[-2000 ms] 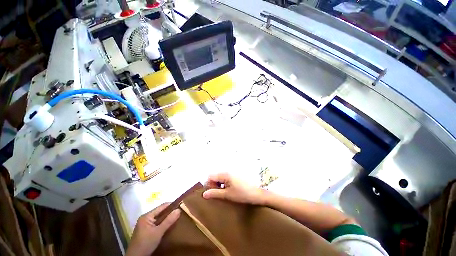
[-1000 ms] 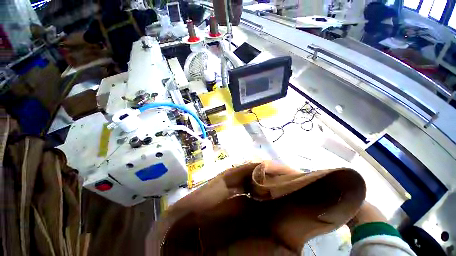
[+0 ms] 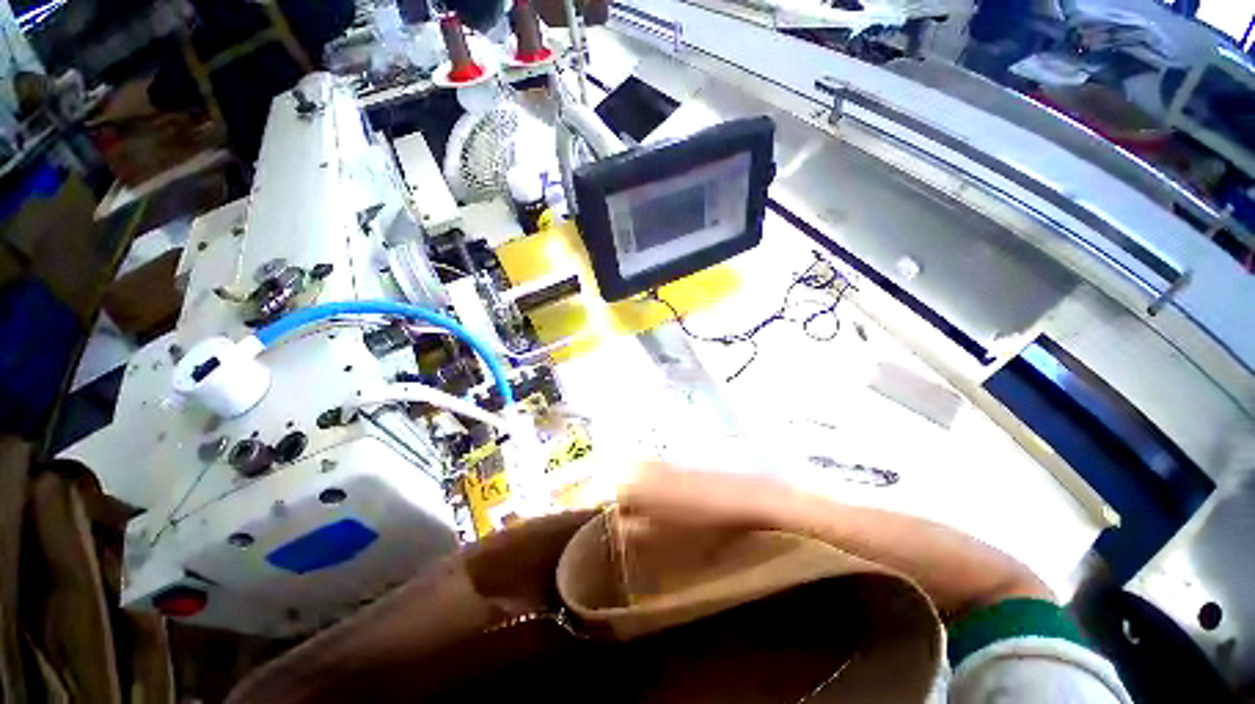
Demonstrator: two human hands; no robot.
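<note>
A brown garment panel (image 3: 743,571) is raised and folded across the lower middle, with a curled edge and a thin pale seam line. My right hand (image 3: 674,492) is blurred and overexposed behind the panel's upper edge; its fingers and grip are hidden. My right forearm runs back to a green and white cuff at the lower right. My left hand is not in view. The white sewing machine head (image 3: 330,509) stands left of the panel, with its yellow clamp parts (image 3: 486,484) just beyond the cloth.
A black-framed control screen (image 3: 674,213) stands behind. A tangled black cable (image 3: 822,296), a small dark tool (image 3: 856,472) and a grey flat plate (image 3: 915,395) lie on the white table. A blue air hose (image 3: 399,314) arches over the head. Brown pieces (image 3: 69,591) hang at the left edge.
Both hands first showed at the panel's edge; now the panel is lifted and folded, and my left hand is out of sight. Since one second ago, the right hand has come into view behind the cloth.
</note>
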